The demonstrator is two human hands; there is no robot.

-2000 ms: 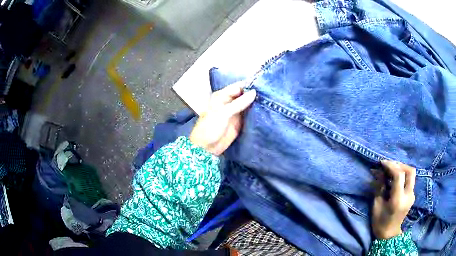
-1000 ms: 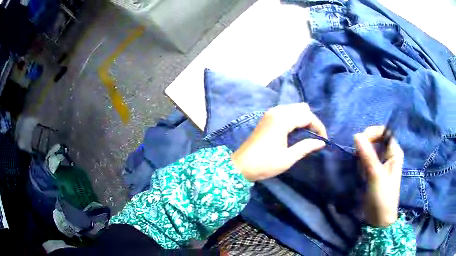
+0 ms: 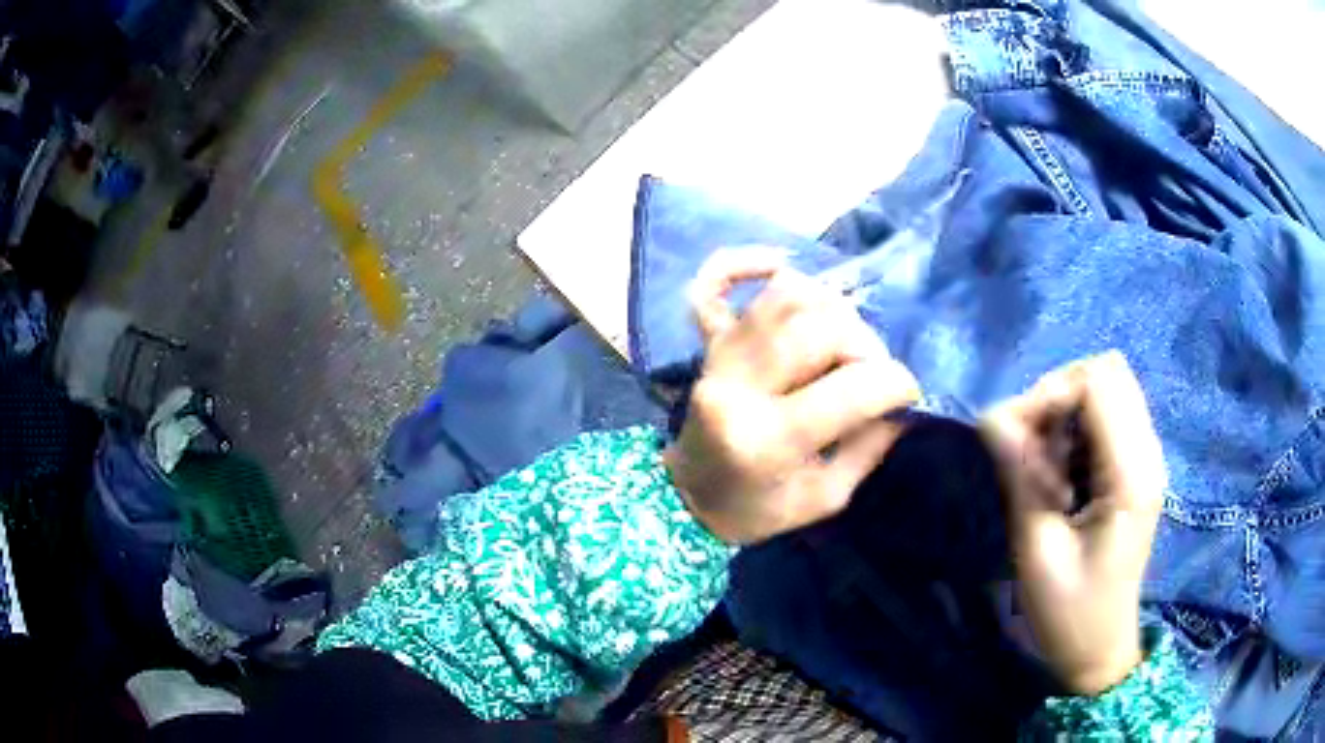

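A faded blue denim garment [image 3: 1119, 305] with pale stitched seams covers the right part of the white tabletop. My left hand [image 3: 792, 399] is over its near part, blurred, with fingers curled on a fold of the denim. My right hand [image 3: 1083, 508] is to its right, fingers bent together at the other side of a dark, shaded fold between the hands. Part of a dark thing shows inside my right hand's curled fingers, too unclear to name. A flat stitched denim edge sticks out to the left of my left hand.
The white tabletop [image 3: 756, 145] shows its corner at the left. Blue denim pieces [image 3: 501, 399] lie below its left edge. A grey bin [image 3: 581, 44] stands beyond. The floor has a yellow line [image 3: 346, 218]. Cloth and a green crate-like thing [image 3: 233, 508] are at lower left.
My hands left the long seam and came together over the near part of the garment. The fabric there is now bunched into a dark fold, and the left denim edge lies spread out.
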